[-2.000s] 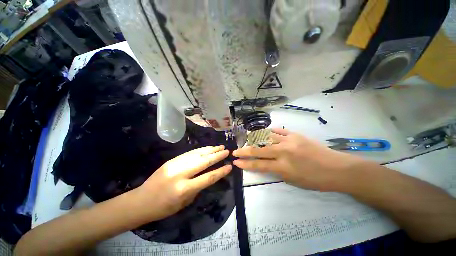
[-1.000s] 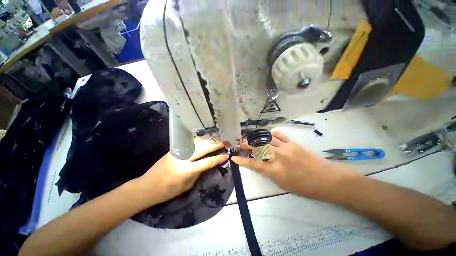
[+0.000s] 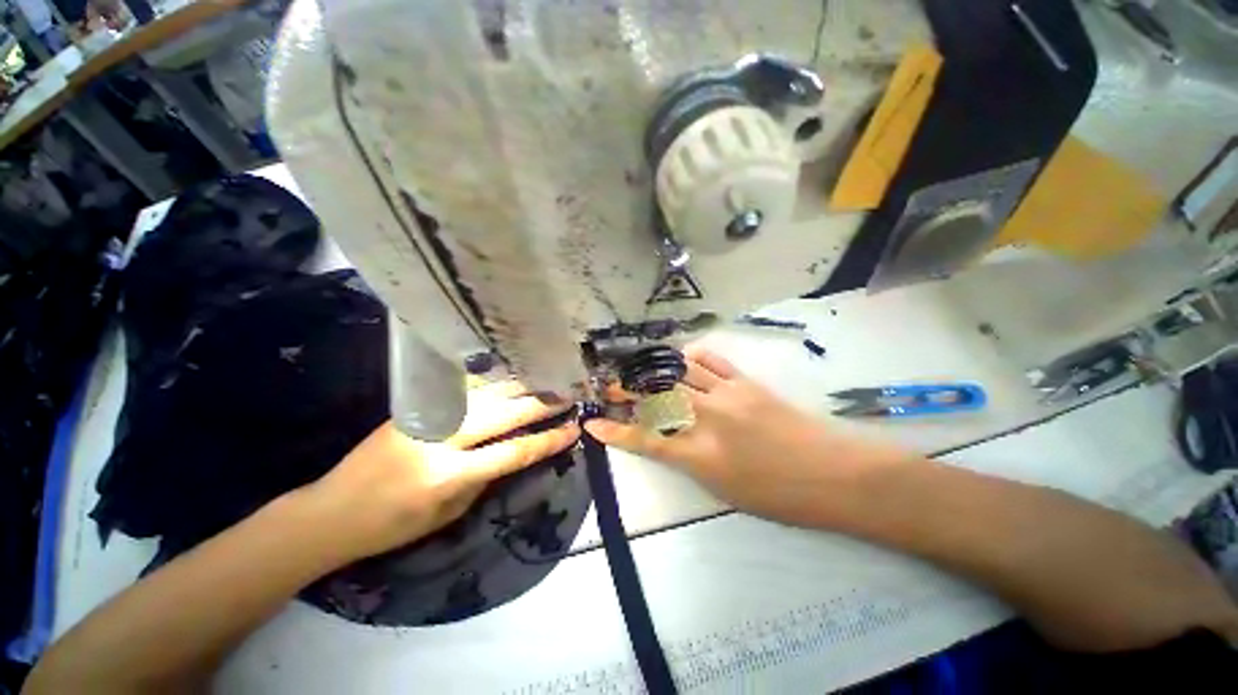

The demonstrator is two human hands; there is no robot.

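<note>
The sheer black patterned garment piece [image 3: 245,394] lies heaped left of the needle, its rounded edge toward me. My left hand [image 3: 421,468] lies flat on it, fingertips beside the presser foot. The flat black binding tape [image 3: 622,557] runs from the foot toward me over the front edge. My right hand [image 3: 740,435] is at the right of the foot, its thumb or a finger on the tape's start and other fingers behind the beige block [image 3: 665,410]. The foot and needle are mostly hidden by fingertips.
The off-white machine head [image 3: 543,163] with its white ridged knob [image 3: 726,177] stands overhead. Blue-handled snips [image 3: 910,399] lie on the bed at right. A metal mechanism [image 3: 1093,367] and dark loops [image 3: 1208,414] are at far right. More black fabric [image 3: 48,299] hangs at far left.
The view has shifted, so most things sit further left than a second ago. Since two seconds ago, both hands have moved in closer to the foot. The tape still trails toward me.
</note>
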